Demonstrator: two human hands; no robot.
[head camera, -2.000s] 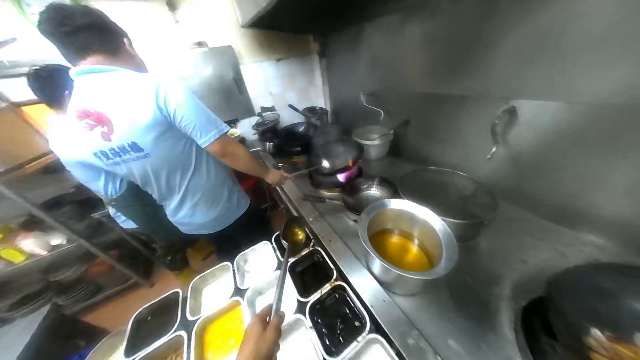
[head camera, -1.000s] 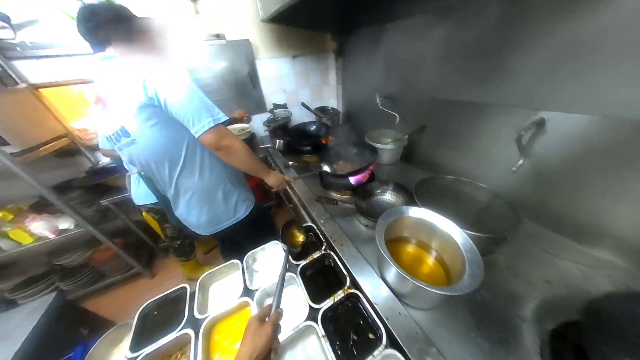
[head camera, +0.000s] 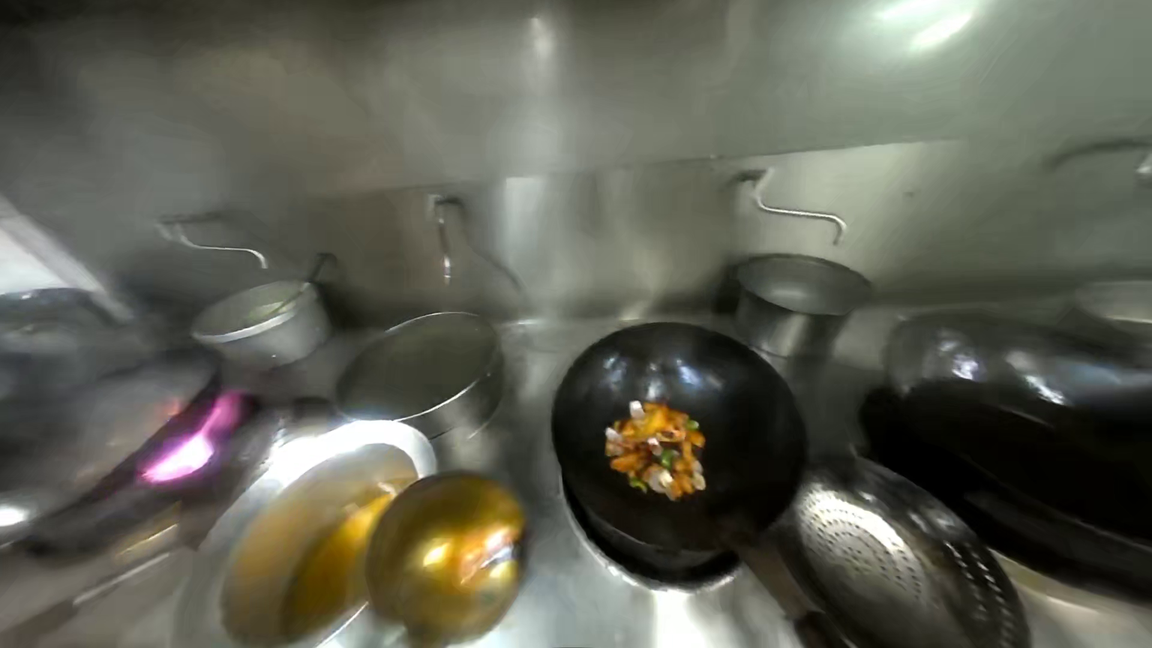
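Observation:
Neither of my hands shows in the head view. At the lower middle hangs the bowl of a metal ladle (head camera: 445, 558), overlapping the right side of a metal pot (head camera: 418, 443) of yellow liquid; whatever holds the ladle is out of view. Right of it, a black wok (head camera: 729, 396) rests on a burner, its handle pointing down and to the right. Chopped orange, white and green food (head camera: 657, 450) lies in the bottom of the wok. A perforated metal strainer (head camera: 864, 540) sits beside the wok handle.
A purple-pink flame (head camera: 189, 450) glows under a blurred wok at the left. Behind are a light pot (head camera: 265, 328), a wide pan (head camera: 423, 364) and a steel pot (head camera: 796, 288). Large dark woks (head camera: 1008, 387) fill the right. Faucets (head camera: 801, 214) project from the steel wall.
The view has swung far to the right, away from the co-worker and the food containers. The hand that held the ladle is out of frame, and the ladle is now by the pot of yellow liquid.

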